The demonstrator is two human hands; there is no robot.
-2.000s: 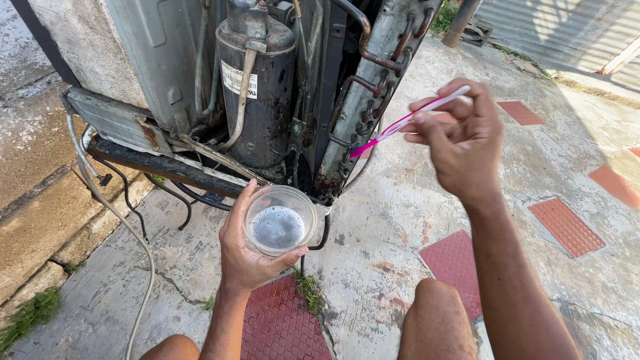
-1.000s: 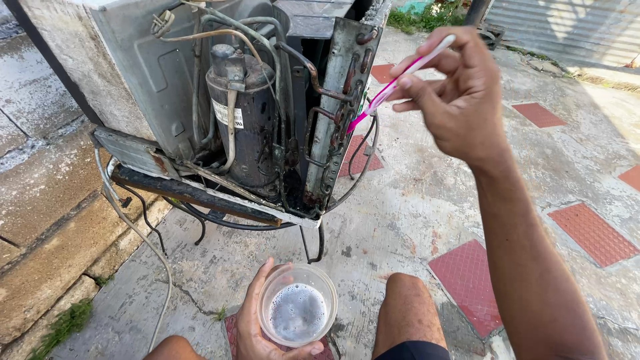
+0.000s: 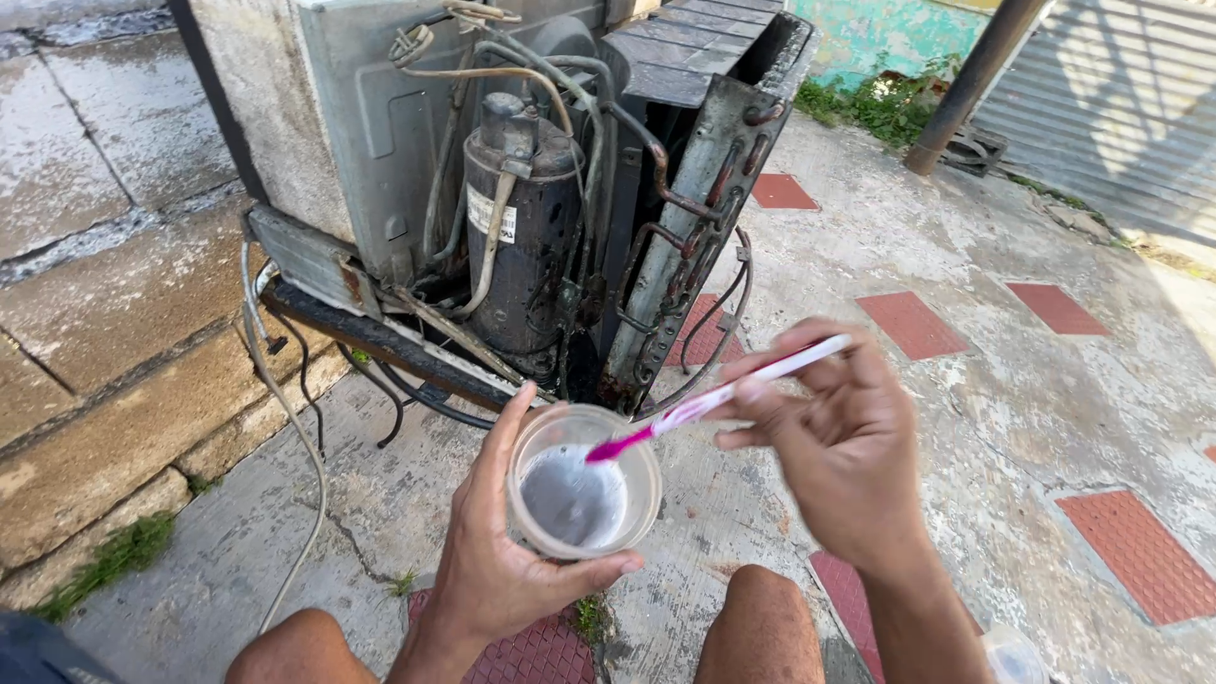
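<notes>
My left hand (image 3: pixel 513 560) is wrapped around a clear plastic cup (image 3: pixel 644 499) of greyish, foamy liquid (image 3: pixel 575 499). Between the fingers and thumb of my right hand (image 3: pixel 836 437) is a white and pink toothbrush (image 3: pixel 703 404), its pink head over the cup's opening; whether it touches the liquid I cannot tell. Beyond the cup stands an opened air conditioner unit, with a dark cylindrical compressor (image 3: pixel 522 237), bent copper tubes (image 3: pixel 665 180) and the metal end plate of a coil (image 3: pixel 689 228). Neither hand touches the unit.
A metal base rail (image 3: pixel 380 332) runs along the unit's lower edge, with a grey cable (image 3: pixel 318 494) hanging at the left. A concrete block wall (image 3: pixel 104 237) borders that side. The concrete floor has red tiles (image 3: pixel 912 325). A clear container (image 3: pixel 1015 655) is at the lower right.
My right hand has brought the toothbrush from beside the coil's end plate down over the cup. My left hand has raised the cup from its lower place one second ago.
</notes>
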